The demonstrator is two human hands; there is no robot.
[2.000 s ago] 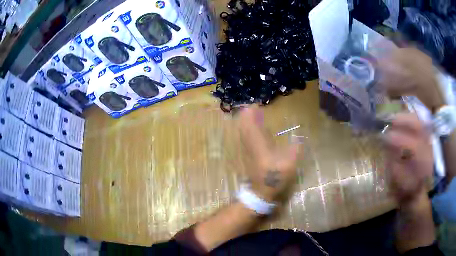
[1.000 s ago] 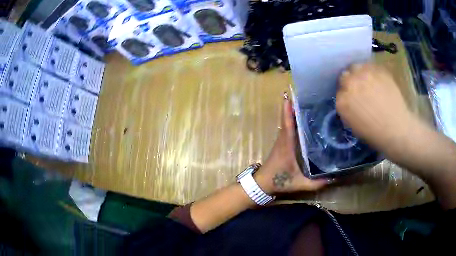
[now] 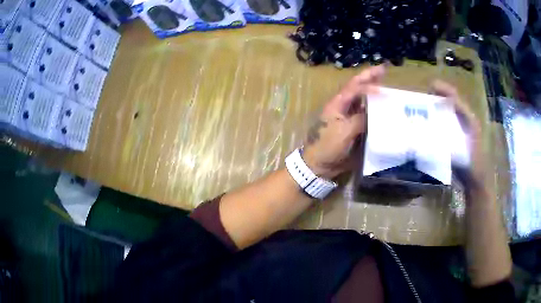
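A white retail box (image 3: 406,133) is between my two hands over the right part of the tan tabletop (image 3: 196,100). A white panel with small print faces up, and a dark gap shows at its near edge. My left hand (image 3: 341,127) is on the box's left side, fingers along it. My right hand (image 3: 465,127) is on its right side, blurred. The inside of the box is mostly hidden.
A black cable heap (image 3: 371,29) lies at the back, with one loose cable (image 3: 458,60) to its right. Stacked finished boxes (image 3: 53,74) stand at left, and more with product pictures (image 3: 207,13) at the back. Glossy flat plastic bags (image 3: 528,171) lie at the right edge.
The tall open lid no longer stands up; a white panel now covers the box top. My right hand has moved from above the box to its right side. The view has shifted.
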